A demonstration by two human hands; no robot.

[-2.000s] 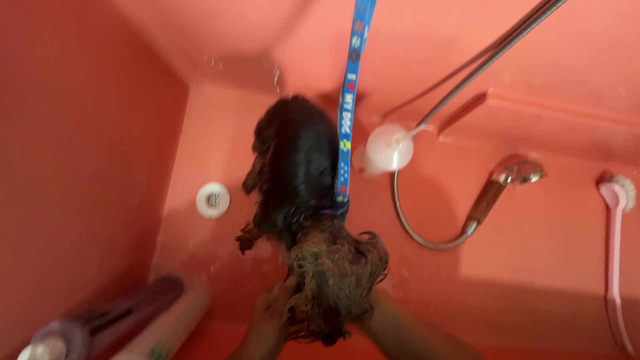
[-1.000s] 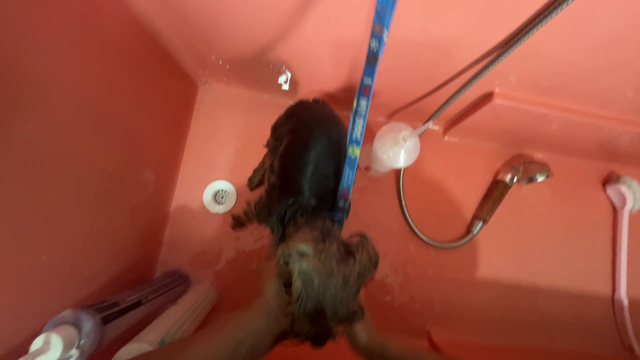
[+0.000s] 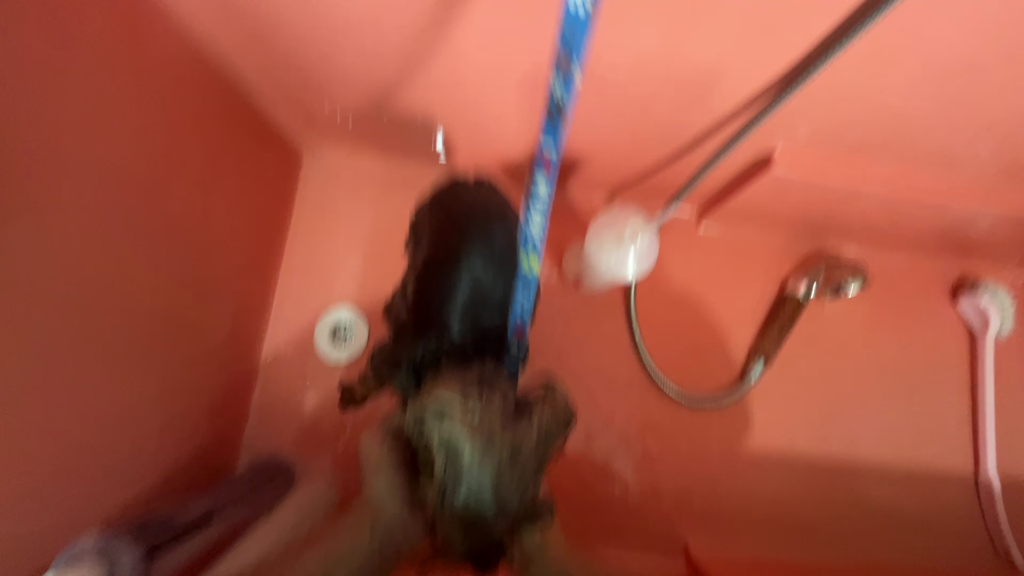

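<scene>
A small wet dog (image 3: pixel 464 280) with a dark back and a lighter brown head stands in a salmon-coloured tub, its head toward me. A blue printed leash (image 3: pixel 552 152) runs up from its neck. My left hand (image 3: pixel 388 480) is blurred against the left side of the dog's head. At the right lower side of the head is my right hand (image 3: pixel 532 536), mostly hidden by fur and the frame's bottom edge. Whether the fingers grip the head cannot be made out through the blur.
A white drain (image 3: pixel 342 334) lies left of the dog. To the right are a translucent white container (image 3: pixel 621 245), a shower head (image 3: pixel 824 278) on a metal hose (image 3: pixel 688 396), and a pink-handled brush (image 3: pixel 988 384). Blurred bottles (image 3: pixel 200 512) fill the lower left corner.
Both hands stay by the dog's head, with small shifts. The dog keeps about the same place in the tub; the shower head and brush have not moved.
</scene>
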